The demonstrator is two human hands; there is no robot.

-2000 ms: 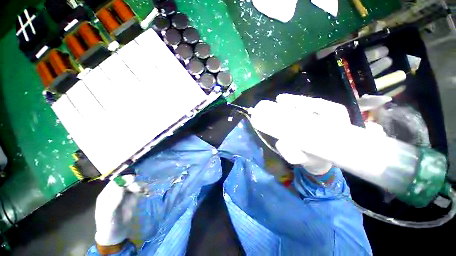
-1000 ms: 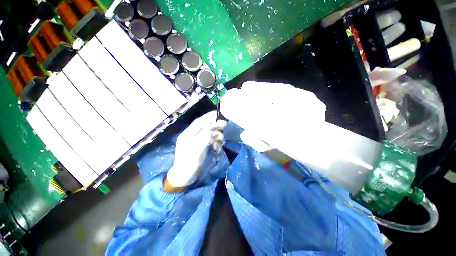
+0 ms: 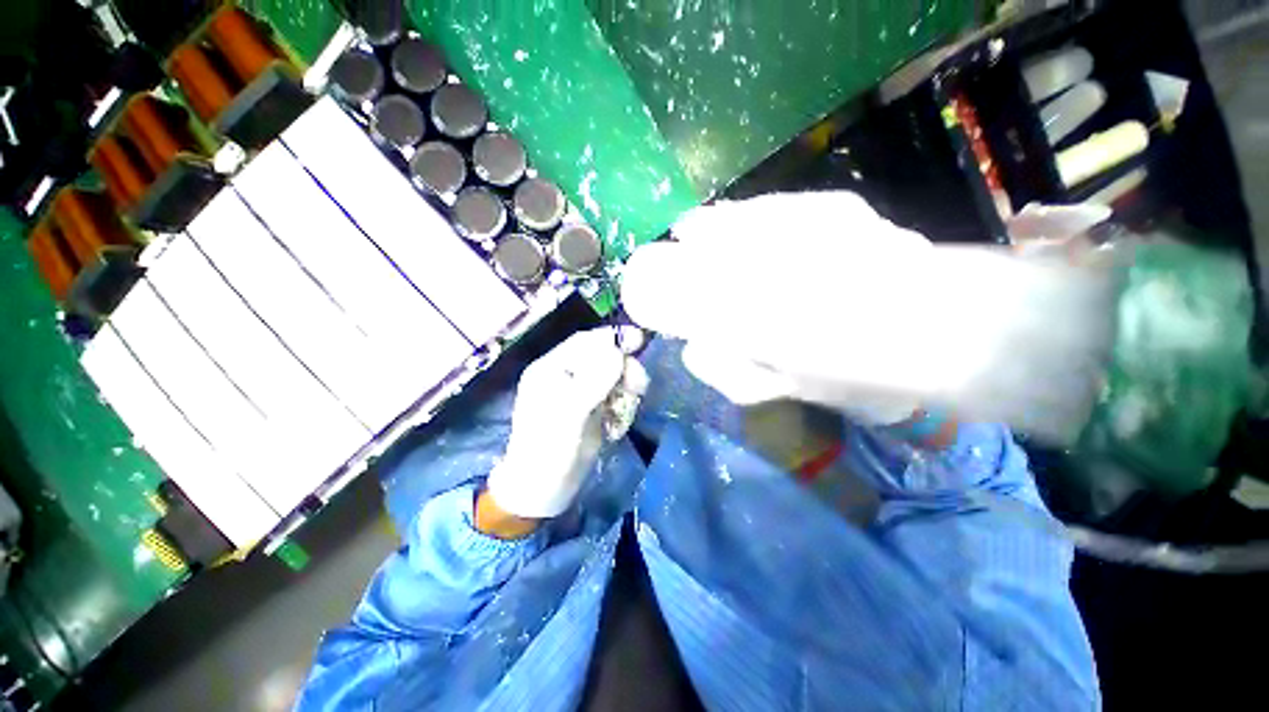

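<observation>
The circuit board with a row of long white bars (image 3: 299,327) overhangs the bench edge at the left. Black capacitors with grey tops (image 3: 480,213) stand at its right side. My right hand (image 3: 793,299), gloved white, is closed around the glue cartridge (image 3: 1037,341), whose green end cap is blurred at the right. The nozzle tip is mostly hidden. My left hand (image 3: 568,417), gloved white, is just below the board's right corner, near a small green part (image 3: 601,301). Its fingers are curled; whether they hold anything is unclear.
Orange-copper coils (image 3: 139,146) line the board's far left. The green bench (image 3: 765,70) has white glue specks. A black bin (image 3: 1211,167) at the upper right holds pale tubes (image 3: 1102,153) and a red item. A clear air hose (image 3: 1169,554) trails at the lower right.
My left hand has moved up and right from the board's lower edge to its right corner. Over the last second, the cartridge's rear end has swung up and right. The view has shifted.
</observation>
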